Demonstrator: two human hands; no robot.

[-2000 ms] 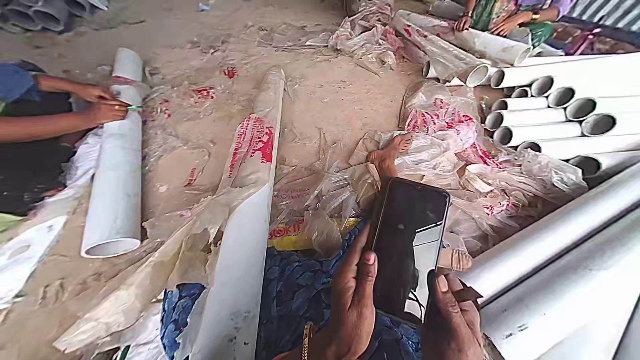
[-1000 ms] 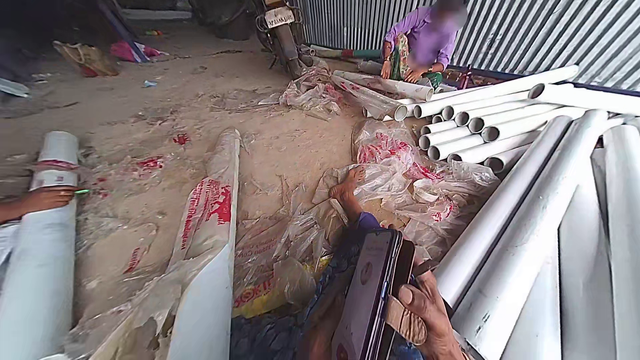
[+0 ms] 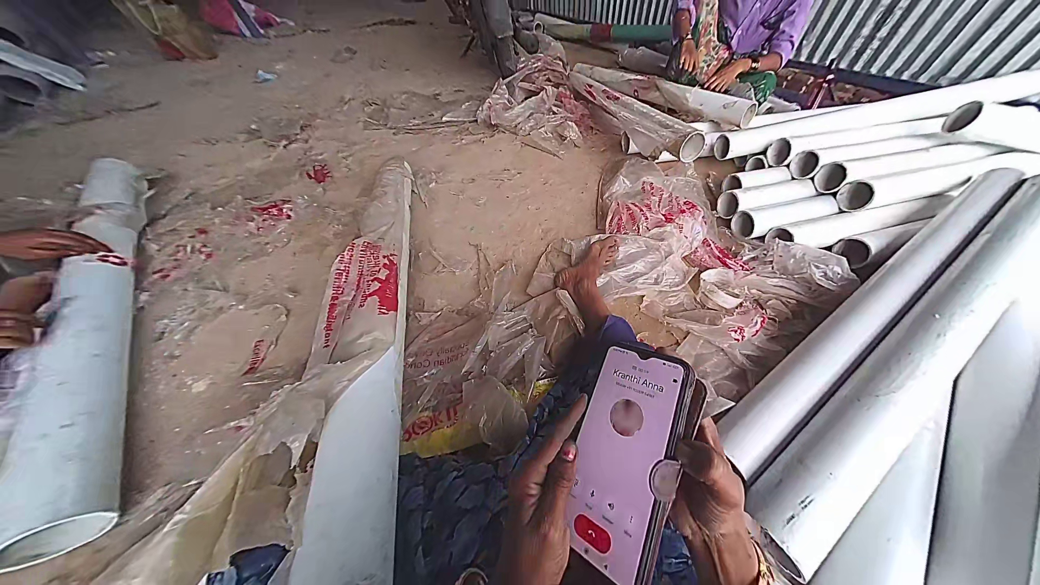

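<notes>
A smartphone [image 3: 630,455] with a lit call screen is held upright above my lap, inside a dark flip case. My left hand [image 3: 540,504] grips its left edge, thumb and finger along the side. My right hand [image 3: 711,496] holds the case from the right, its thumb near the phone's edge. Left of my lap lies a white plastic pipe [image 3: 349,471], partly inside torn clear wrapping with red print [image 3: 361,292]. My bare foot [image 3: 589,272] rests beside crumpled plastic film [image 3: 731,276].
Several white pipes [image 3: 894,341] lie stacked at the right. A co-worker's hands [image 3: 49,244] are at another pipe [image 3: 81,366] on the far left. A person in purple [image 3: 760,32] sits by the corrugated metal wall [image 3: 894,41]. Wrapping scraps [image 3: 536,106] litter the dirt floor.
The phone's screen was dark two seconds ago and now shows a call. The phone was turned more edge-on one second ago and now faces me more. The view has shifted.
</notes>
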